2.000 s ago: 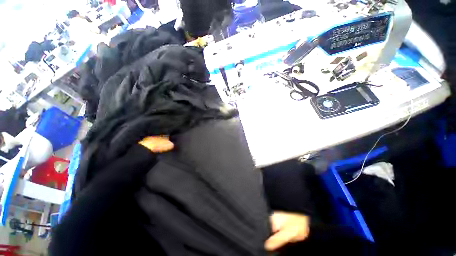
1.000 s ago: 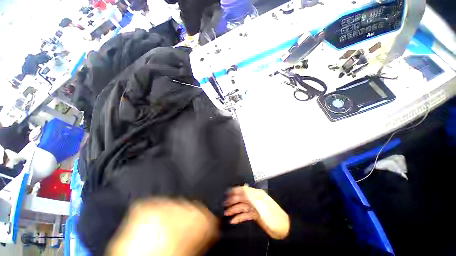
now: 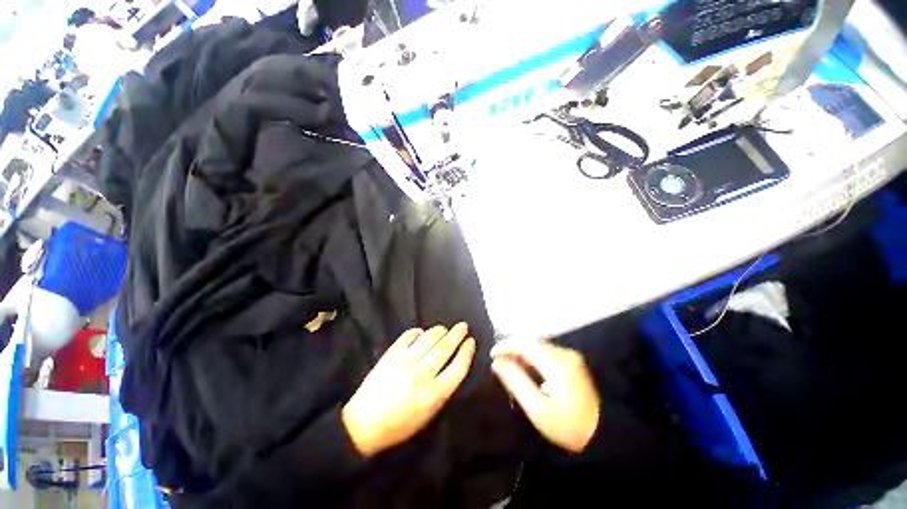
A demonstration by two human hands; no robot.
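Note:
A large black garment (image 3: 239,239) lies heaped at the left of the machine and over the lap. A thin pale cord (image 3: 328,137) shows on its upper part. My left hand (image 3: 410,388) lies flat on the fabric, palm down, fingers pointing up and right. My right hand (image 3: 552,390) is just right of it at the fabric's right edge, thumb and fingertips closed together by the table's front corner; the edge seems pinched there. The white sewing machine (image 3: 517,89) stands above, with its needle area (image 3: 438,179) beside the fabric.
Black-handled scissors (image 3: 609,149) and a black device with a round dial (image 3: 708,174) lie on the white table (image 3: 587,268). A blue crate (image 3: 731,427) with dark contents is below right. A blue crate (image 3: 85,263) and a red stool (image 3: 80,363) are at left.
My left hand has moved up from the blurred lower position and now lies on the fabric. My right hand has moved slightly right and up to the edge. The view has shifted.

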